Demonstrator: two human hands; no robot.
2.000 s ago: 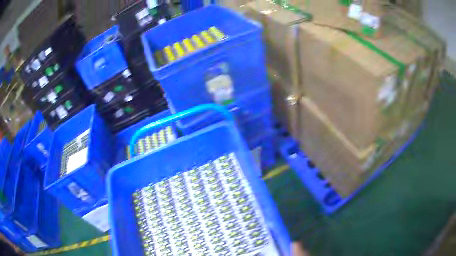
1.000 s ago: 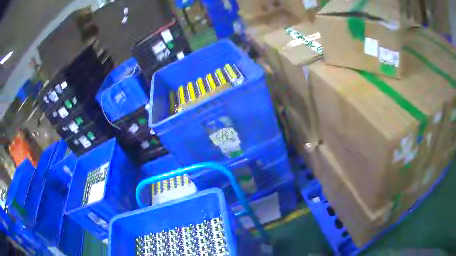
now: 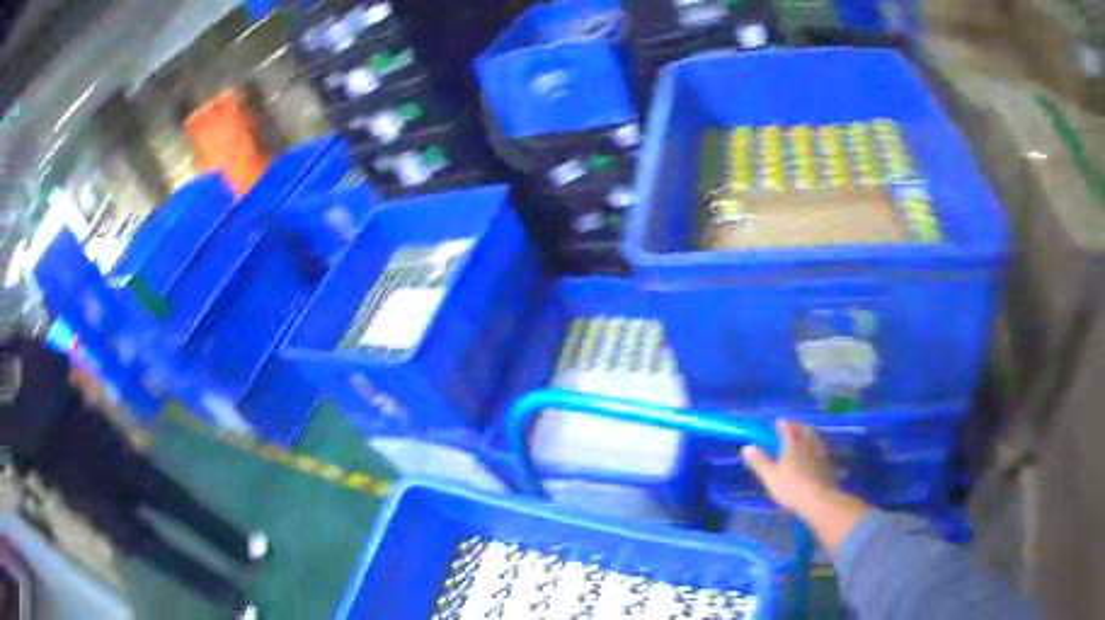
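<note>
A light-blue tubular trolley handle [image 3: 618,412] arches behind a blue crate [image 3: 570,540] at the bottom of the view. The crate holds rows of small electronic components [image 3: 545,587] on a white layer; its near part is cut off by the lower edge. My right hand [image 3: 794,466], bare with a grey sleeve, reaches in from the lower right and is closed around the right end of the handle. My left hand is not in view.
Stacked blue crates with yellow parts [image 3: 818,158] stand behind at the right, cartons [image 3: 1048,158] at the far right. More blue crates [image 3: 485,315] and black crates [image 3: 406,109] stand ahead and left. A person in dark clothes [image 3: 109,460] is at the left, near a yellow floor line [image 3: 315,466].
The view has swung left, so crates and cartons appear further right. My right hand has come into view on the trolley handle. A person now shows at the left.
</note>
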